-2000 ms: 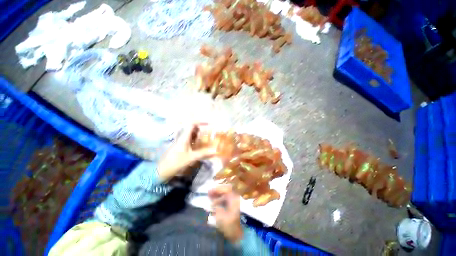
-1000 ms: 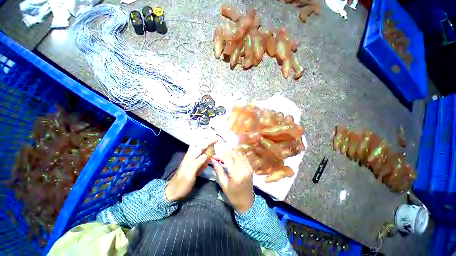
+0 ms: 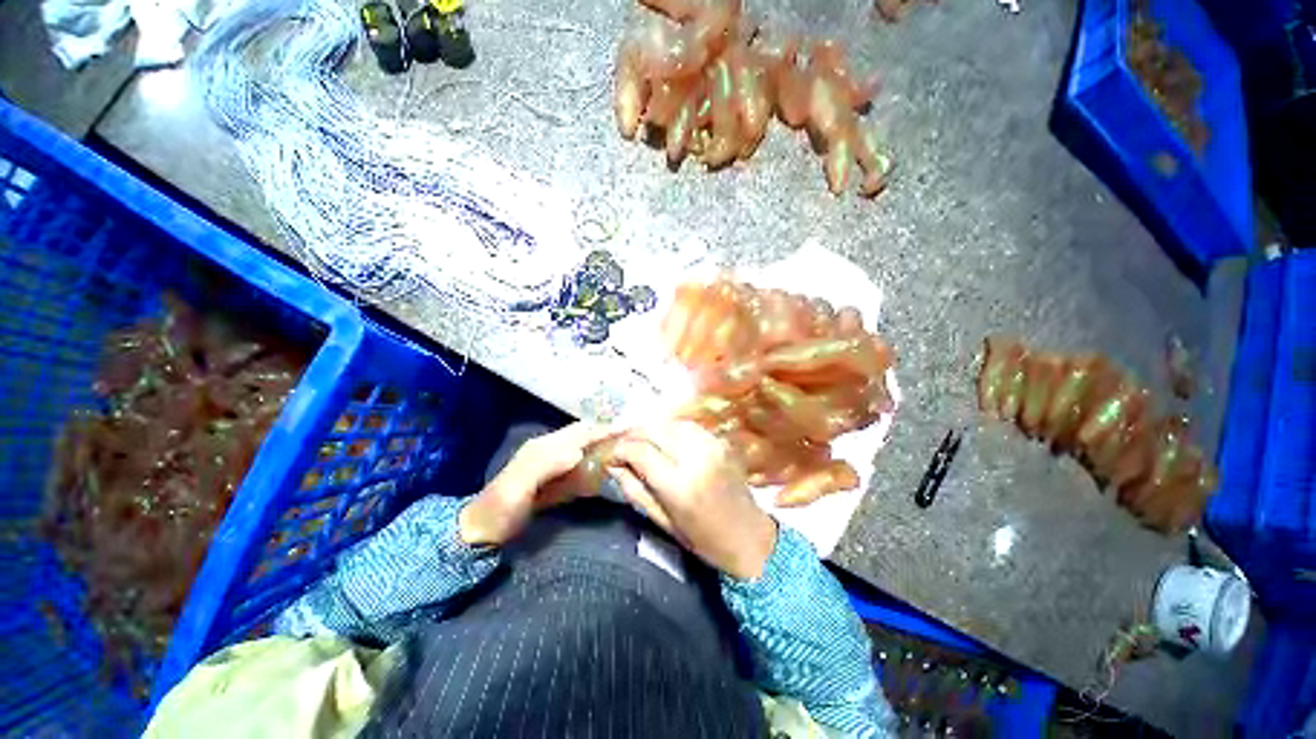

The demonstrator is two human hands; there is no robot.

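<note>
My left hand and my right hand meet over my lap at the table edge. The fingers overlap around a small orange-brown piece, mostly hidden by them. A heap of glossy translucent orange-brown pieces lies on a white sheet just beyond my right hand. A cluster of dark round discs lies left of the sheet. Pale blue-white cord hanks spread left of the discs.
A large blue crate of orange pieces stands at left. A row of orange pieces, a small black tool and a white tub are at right. Another heap lies beyond. Blue bins stand at far right.
My hands first came together from apart, right hand leaving the heap's near side. Since then they have closed more tightly over the small piece. The view has shifted.
</note>
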